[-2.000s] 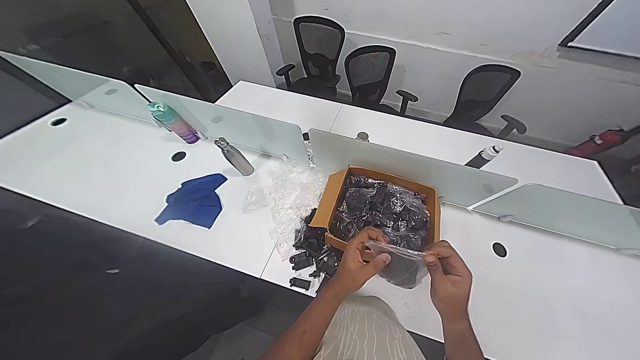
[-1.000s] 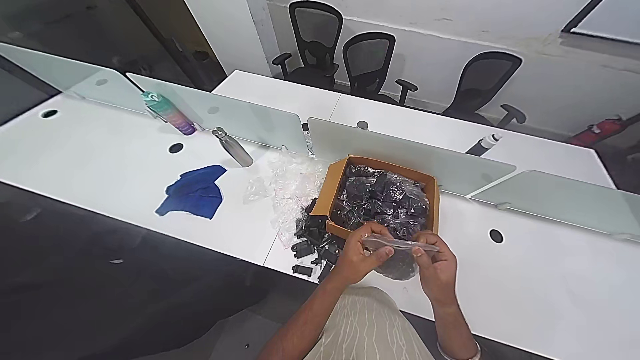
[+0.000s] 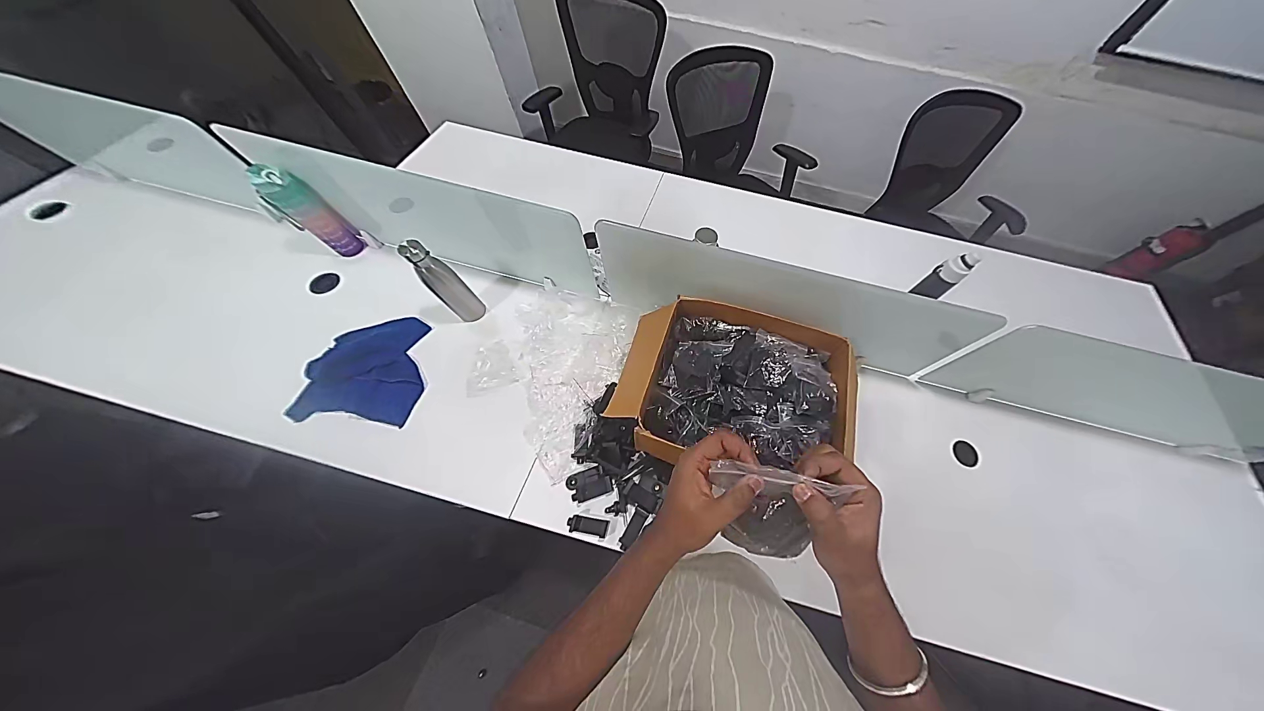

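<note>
A clear plastic bag [image 3: 765, 528] with dark contents hangs at the desk's front edge, its top edge pinched between my two hands. My left hand [image 3: 706, 494] grips that edge on the left, and my right hand [image 3: 839, 509] grips it on the right. Just beyond them stands an open cardboard box [image 3: 652, 360] full of clear bags holding black parts [image 3: 750, 380]. Loose black plastic parts [image 3: 590, 484] lie in a pile left of the box's near corner. Behind this pile spreads a heap of clear plastic bags [image 3: 573, 346].
A blue cloth [image 3: 365, 375], a steel bottle [image 3: 444, 281] and a green-to-purple bottle [image 3: 308, 212] are on the white desk [image 3: 1037, 553] to the left. Frosted glass dividers [image 3: 790, 286] run behind the box. Another bottle [image 3: 945, 275] and mesh chairs [image 3: 721, 109] are beyond.
Both hands stay at the bag's top edge. My right hand has come closer to my left since two seconds ago.
</note>
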